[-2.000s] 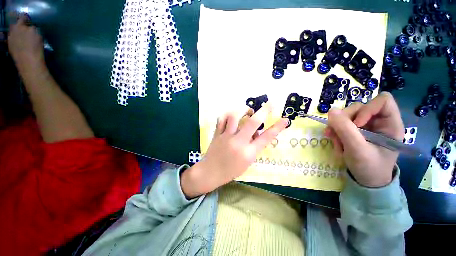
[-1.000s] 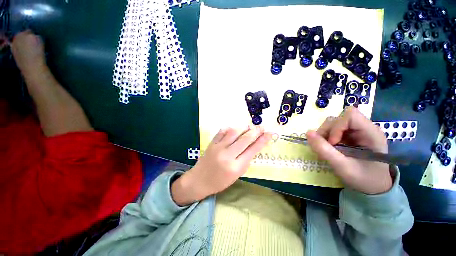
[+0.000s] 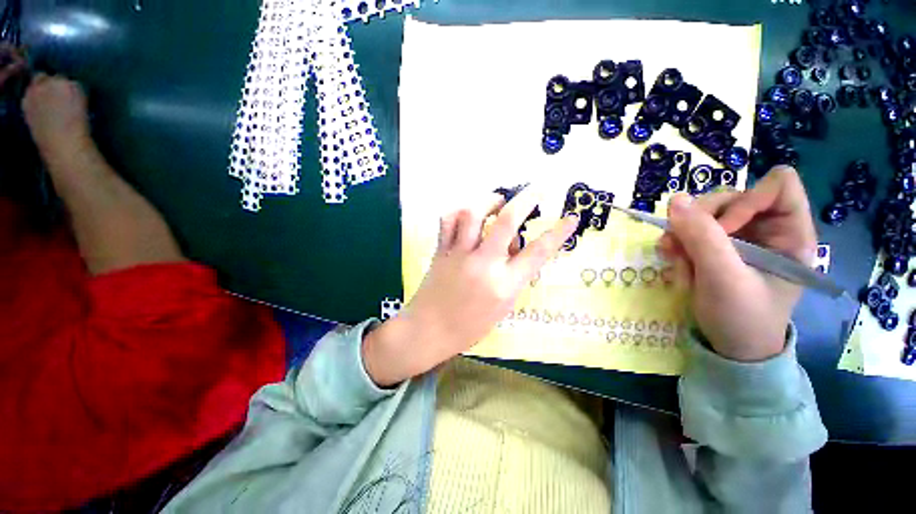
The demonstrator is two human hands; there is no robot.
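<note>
My right hand (image 3: pixel 748 266) holds silver tweezers (image 3: pixel 783 267) like a pen. Their tip is at the right edge of a black housing (image 3: pixel 586 211) that shows several light ring outlines. My left hand (image 3: pixel 457 286) lies palm down on the pale work sheet (image 3: pixel 482 80), fingers spread. One fingertip touches the lower part of that housing. Another black housing (image 3: pixel 514 197) is partly hidden under my left fingers. Several more black housings (image 3: pixel 658 171) stand in an arc above, two with light ring outlines. Rows of small rings (image 3: pixel 628 276) lie along the near part of the sheet.
White strips with rows of holes (image 3: pixel 266 131) fan out at the upper left. A dark heap of loose housings (image 3: pixel 894 151) lies at the right, partly on a second pale sheet (image 3: pixel 864 346). A person's bare forearm (image 3: pixel 116 206) and red sleeve are at the left.
The tweezers and right hand have moved up from the ring rows to the housing. My left hand has moved up onto the housings. A large ring outline now shows at that housing's upper left.
</note>
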